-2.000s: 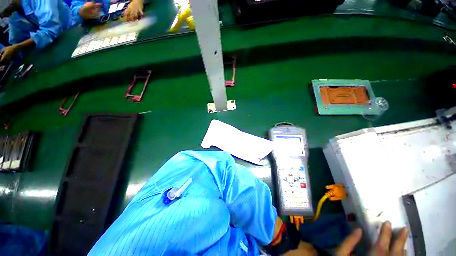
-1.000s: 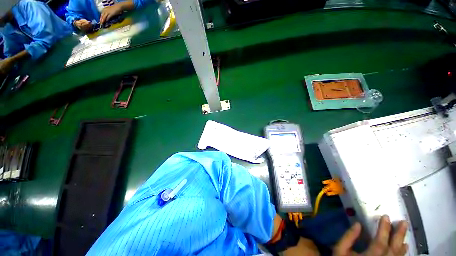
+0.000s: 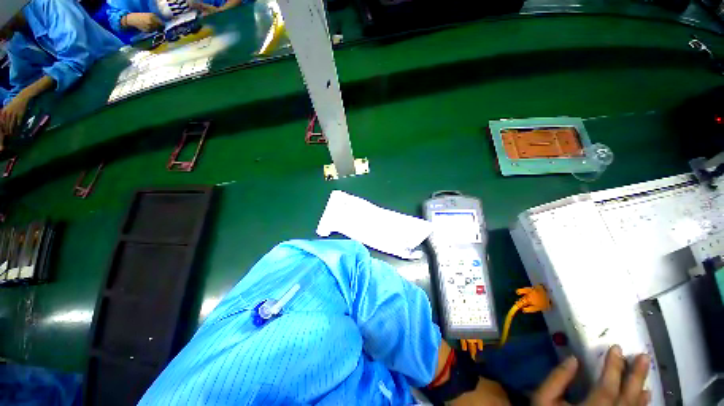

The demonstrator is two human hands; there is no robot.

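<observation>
My left hand (image 3: 599, 387) is at the bottom right, cut off by the lower edge. Its visible fingers are apart and rest on the front edge of the white machine (image 3: 575, 262); no object shows in them. Its wrist has a dark watch and an orange-red band. My right hand is not in view. A grey teach pendant (image 3: 463, 273) with an orange-yellow cable lies left of the machine. A black fixture part with a teal edge (image 3: 714, 277) is cut off at the right edge.
White paper (image 3: 371, 225) touches the pendant. A black parts tray (image 3: 151, 277) lies left. Maroon frames (image 3: 189, 147) lie on the green surface. A teal-rimmed plate (image 3: 542, 145) lies beyond the machine. A metal post (image 3: 321, 87) stands centrally. Workers in blue (image 3: 59, 47) are upper left.
The maroon frames have moved left along the green surface. A dark and teal part has come into view at the machine's right. My left hand has stayed at the machine's edge.
</observation>
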